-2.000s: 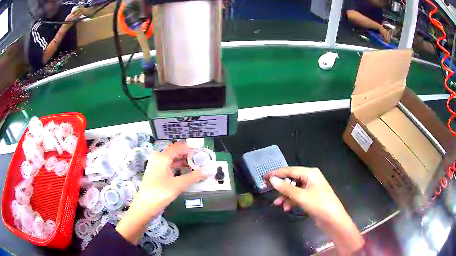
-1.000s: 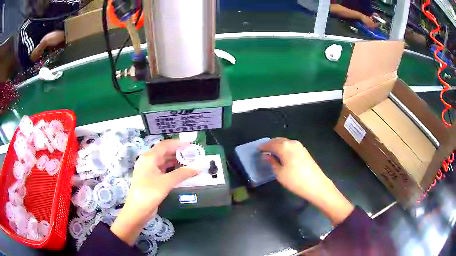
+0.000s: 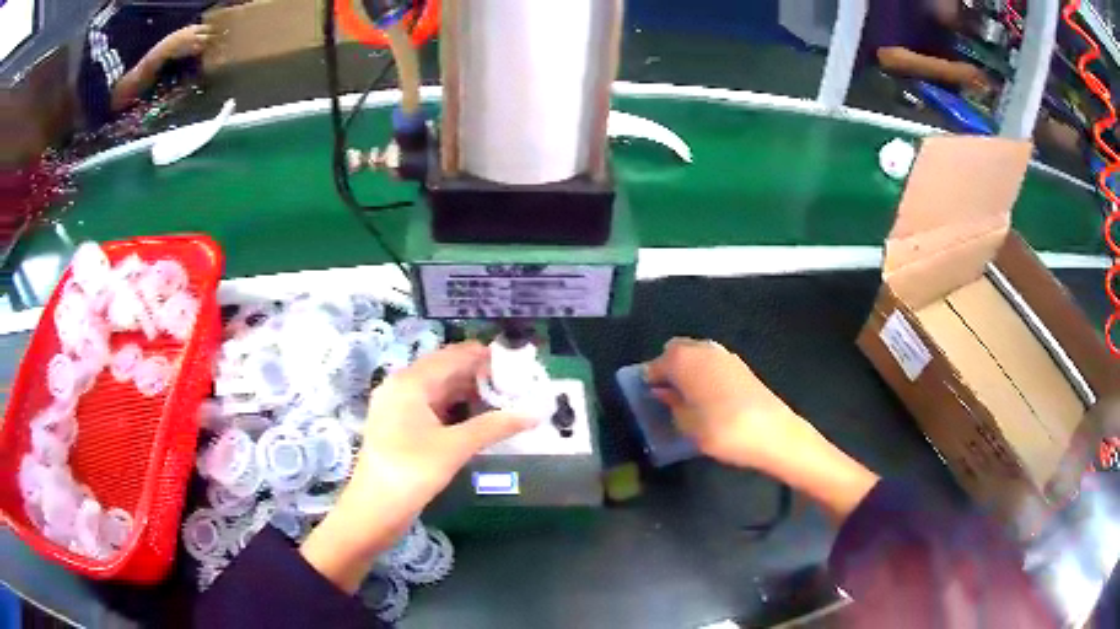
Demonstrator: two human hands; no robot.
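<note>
A translucent white plastic gear [image 3: 506, 391] sits on the silver plate of the press fixture [image 3: 540, 473]. My left hand [image 3: 424, 430] holds the gear's edge between thumb and fingers. The pale press ram [image 3: 513, 355] is down at the gear's centre, below the green press head [image 3: 522, 285]. My right hand [image 3: 712, 399] lies over the grey-blue press switch [image 3: 655, 418], covering its right part. Whether my right fingers hold something small cannot be seen.
A red basket [image 3: 211, 289] with gears stands at the left, beside a loose pile of gears [image 3: 289, 393]. An open cardboard box [image 3: 952, 381] stands at the right. Behind runs a green belt [image 3: 749, 191] with white parts. Other people's arms show at the far side.
The press ram has come down onto the gear. My right hand has moved from in front of the switch onto it. My left hand stays at the gear. The camera view has shifted slightly.
</note>
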